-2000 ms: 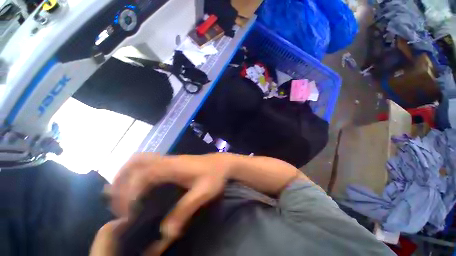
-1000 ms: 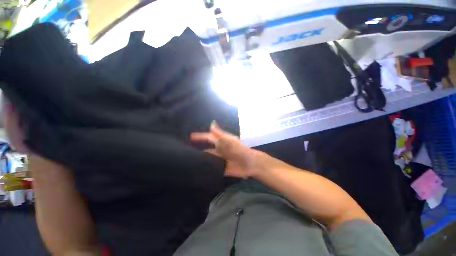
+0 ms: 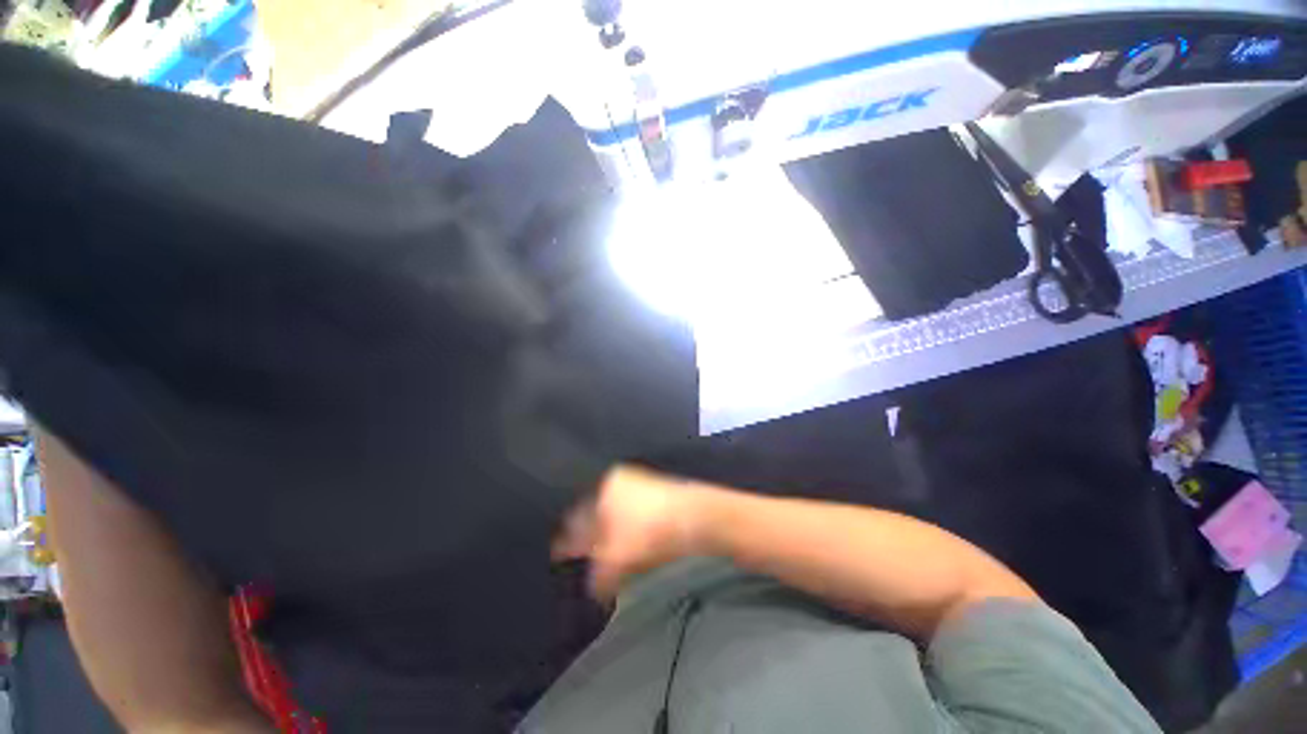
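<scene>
The large black garment panel (image 3: 330, 359) spreads over the left of the table and hangs down over my lap. My right hand (image 3: 628, 534), blurred, is closed on the panel's lower right edge in front of my belly. My left hand is hidden under or behind the panel; only my left forearm shows at the lower left. The white sewing machine (image 3: 860, 108) with JACK lettering stands at the top; its presser foot area is washed out by lamp glare, with the panel just left of it.
A small black cut piece (image 3: 910, 222) lies right of the needle. Black-handled scissors (image 3: 1072, 273) lie beside it. A red-topped item (image 3: 1204, 184) is at the table's right end. A blue basket (image 3: 1276, 373) with scraps and a pink slip (image 3: 1247, 526) stands at the right edge.
The view has swung from the basket side to the machine. Since one second ago, the panel has spread flatter toward the left, and my right hand has moved down and closed on its edge.
</scene>
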